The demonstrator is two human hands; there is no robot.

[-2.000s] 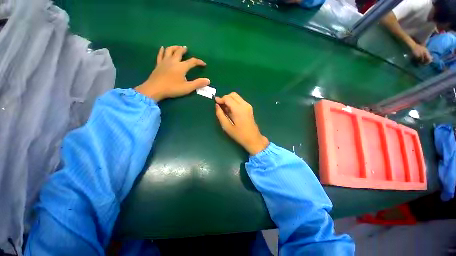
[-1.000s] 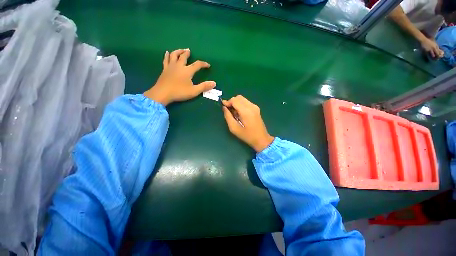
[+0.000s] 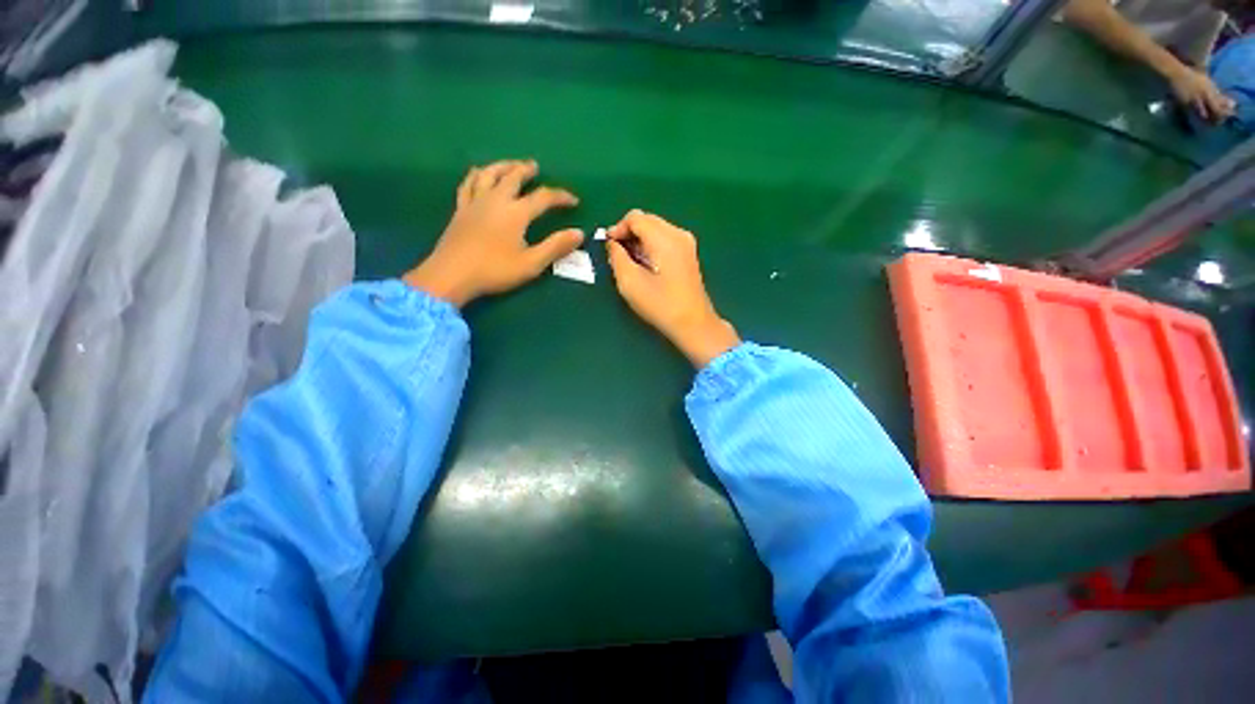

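A small flat white sheet (image 3: pixel 575 267) lies on the green surface (image 3: pixel 592 413) in front of me. My left hand (image 3: pixel 502 237) rests beside it with fingers spread and the thumb tip at the sheet's upper left edge. My right hand (image 3: pixel 661 272) holds a thin dark tool (image 3: pixel 637 253) like a pen, to the right of the sheet. A tiny white piece (image 3: pixel 600 234) is at the tool's tip, apart from the sheet. It looks like tweezers, but the tips are too small to tell.
Crumpled whitish film (image 3: pixel 152 371) covers the left side. A pink foam tray (image 3: pixel 1080 385) with a row of recesses lies at right. A metal post (image 3: pixel 1170 220) stands behind it. A person's hand (image 3: pixel 1202 94) is at the upper right. Small loose parts (image 3: pixel 702 14) lie at the top.
The tool in my right hand has moved up and away from the sheet, and a tiny white piece now shows at its tip. My left thumb stays at the sheet. The view has shifted slightly.
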